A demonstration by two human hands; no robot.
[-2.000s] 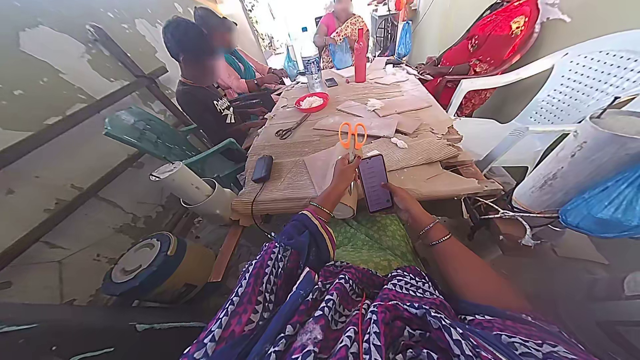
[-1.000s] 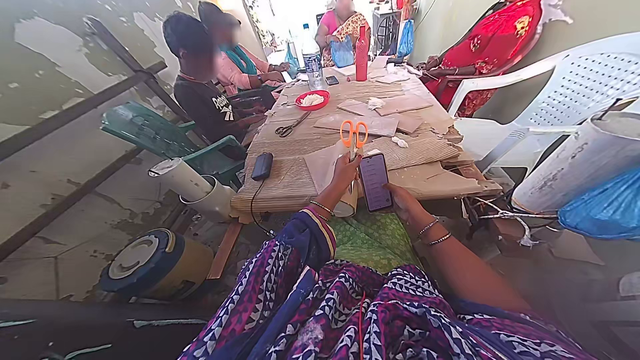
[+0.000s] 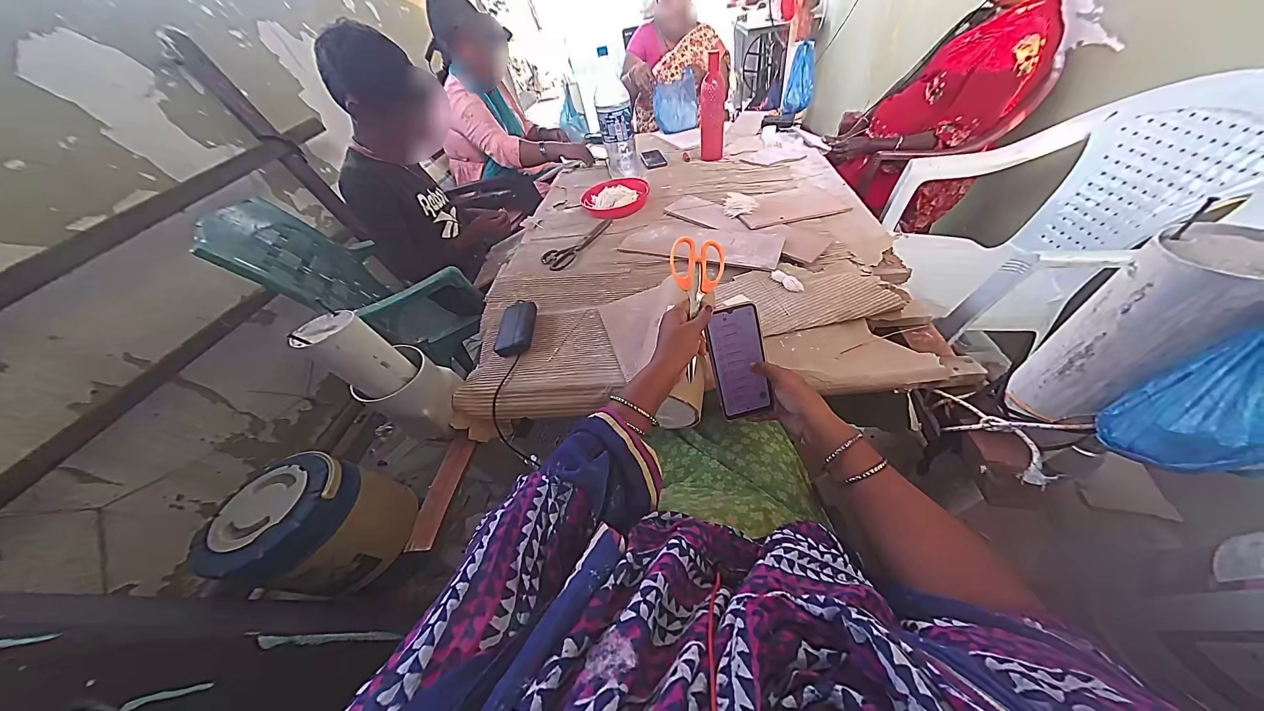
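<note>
My left hand is closed around a pair of scissors, its orange handles upward and its blades pointing down. Beside it, my right hand holds a smartphone by its lower right edge, with the screen lit and facing me. Below my left hand, a cardboard tube rests at the table's near edge. A black power bank or adapter with a cable lies left of my hands. Farther up are dark scissors, a red bowl of white material and a small white bundle.
Cardboard sheets cover the table. A plastic bottle and a red bottle stand toward the far end. Several people sit around the table. A green chair is at left, a white chair at right, and a round lidded container stands low at left.
A person on the left side has leaned or turned, with head and arms in a different place. My hands, the scissors and the phone stay about where they were.
</note>
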